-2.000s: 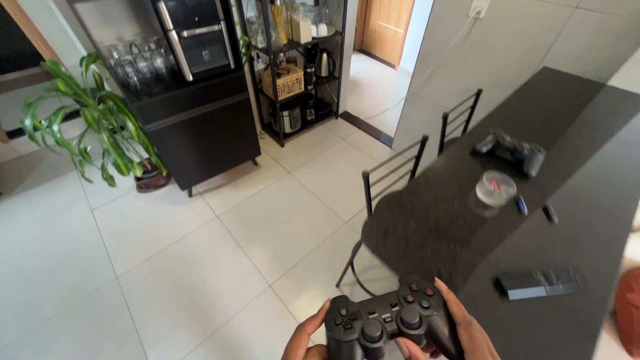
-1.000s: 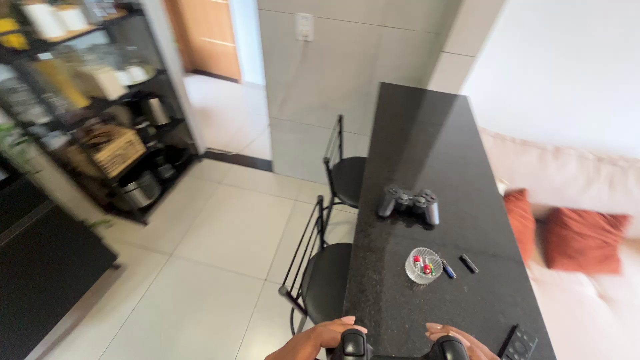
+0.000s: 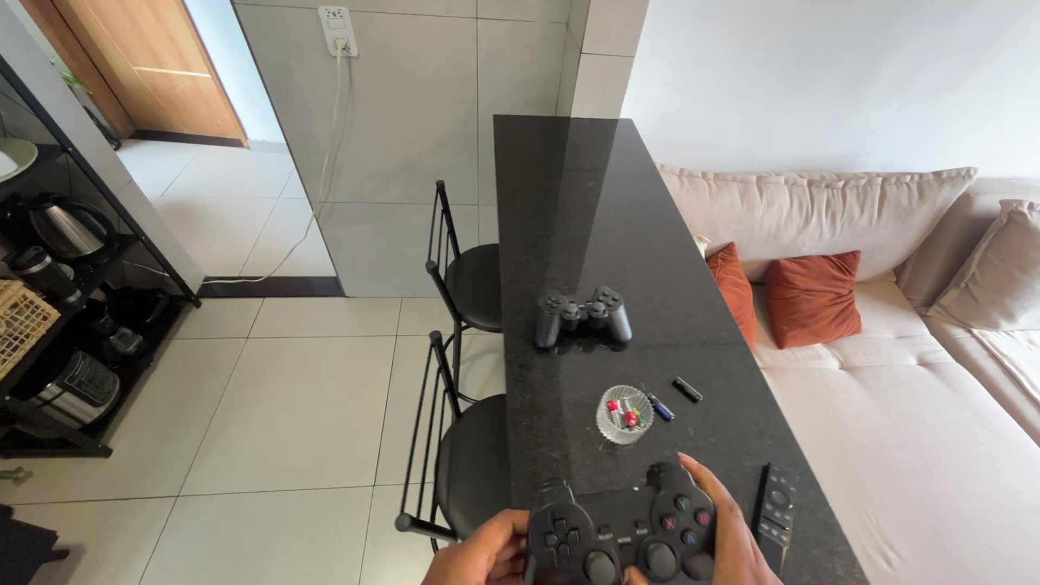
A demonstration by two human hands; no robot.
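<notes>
A black game controller [image 3: 621,532] is held between my two hands at the bottom, over the near part of the dark stone counter [image 3: 569,203]. My left hand [image 3: 485,552] grips its left side, and my right hand [image 3: 731,528] wraps its right side. Farther up the counter lies a second game controller [image 3: 583,315]. Between the two controllers stands a clear glass bowl [image 3: 625,414] with small red, white and green items. Two batteries, one blue [image 3: 661,407] and one black [image 3: 687,389], lie to the right of the bowl. A black remote control [image 3: 776,504] rests near the counter's right edge.
Two black metal chairs [image 3: 475,463] with dark seats stand along the counter's left side. A beige sofa [image 3: 861,398] with orange cushions [image 3: 813,298] is on the right. At left, a black shelf rack [image 3: 57,447] holds an electric kettle [image 3: 69,227]. A cord hangs from a wall socket [image 3: 338,31].
The view has swung far to the right, bringing the sofa into sight. Both hands keep hold of the controller, which now appears over the counter; two seconds ago it appeared mostly over the floor.
</notes>
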